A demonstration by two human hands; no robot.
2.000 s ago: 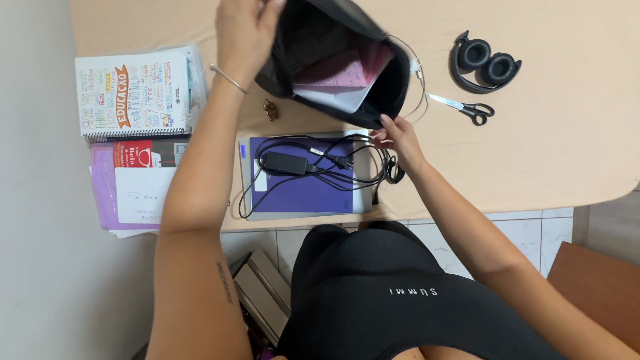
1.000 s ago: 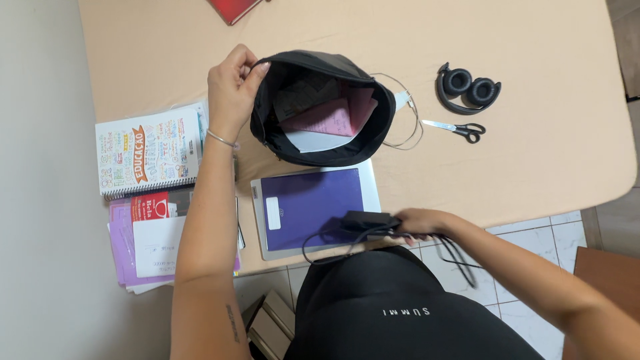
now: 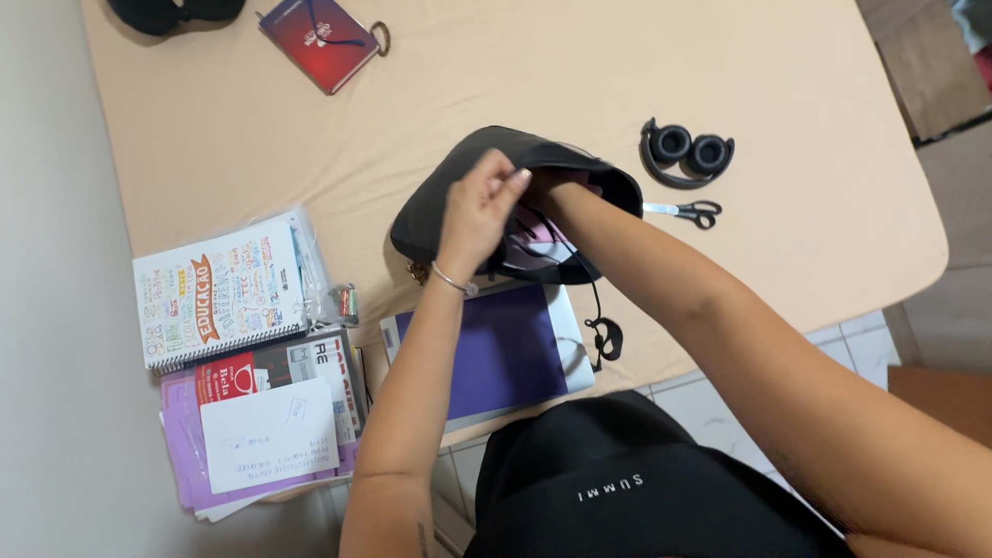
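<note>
A black bag (image 3: 457, 186) lies on the table with its mouth toward me. My left hand (image 3: 484, 201) holds the upper rim of the bag's mouth, thumb and fingers together. My right hand (image 3: 552, 188) reaches inside the bag; its fingers are hidden, so its grip cannot be told. Pink and white papers (image 3: 552, 249) show in the bag. A black power cable (image 3: 595, 298) runs out over the rim, its bundled end (image 3: 608, 339) on the table. Below the bag lies a silver laptop (image 3: 575, 349) with a purple cover or folder (image 3: 496, 356) on it.
Black headphones (image 3: 688, 155) and black-handled scissors (image 3: 697, 212) lie to the right. A spiral notebook (image 3: 221, 294), purple folders (image 3: 182, 442) and papers (image 3: 267, 434) are stacked at left. A red book (image 3: 322, 43) and a dark object (image 3: 174, 12) lie at the far side. The table's near edge borders my body.
My right hand has moved from over the laptop into the bag, and much of the cable has gone in with it. The adapter is out of sight. The bag has tipped over to the left.
</note>
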